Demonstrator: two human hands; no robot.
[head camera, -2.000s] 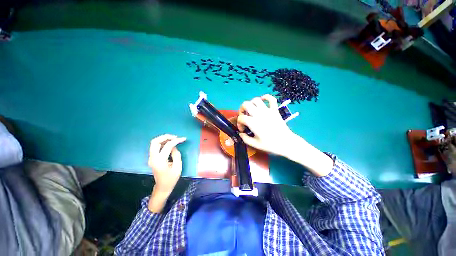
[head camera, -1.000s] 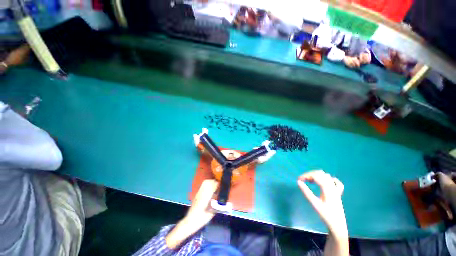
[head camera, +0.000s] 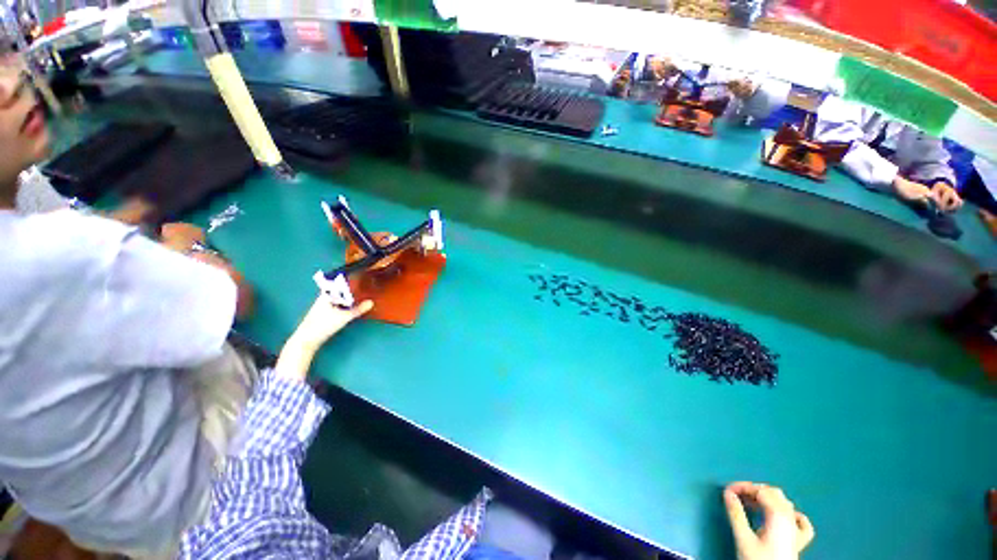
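The three-armed fixture (head camera: 383, 254) stands on its orange-red base plate (head camera: 402, 293) at the left of the green bench, with black bars along its arms and white arm ends. My left hand (head camera: 328, 319) is at the fixture's near arm end and the plate's near edge, and appears to grip it. My right hand (head camera: 769, 523) is at the bottom right, fingers curled, cut off by the frame edge; I cannot see anything in it. Small black parts lie as a dense pile (head camera: 722, 349) with a scattered patch (head camera: 601, 300) beside it.
A person in a grey shirt (head camera: 109, 350) sits close at my left. Black trays (head camera: 541, 107) lie beyond the dark green strip. More fixtures (head camera: 804, 151) and another person's hands (head camera: 929, 195) are at the far bench. A pale post (head camera: 245, 109) rises at the upper left.
The fixture has moved left, away from the black pile, with my left hand at it. The view has turned left. My right hand now shows lower, near the bottom edge.
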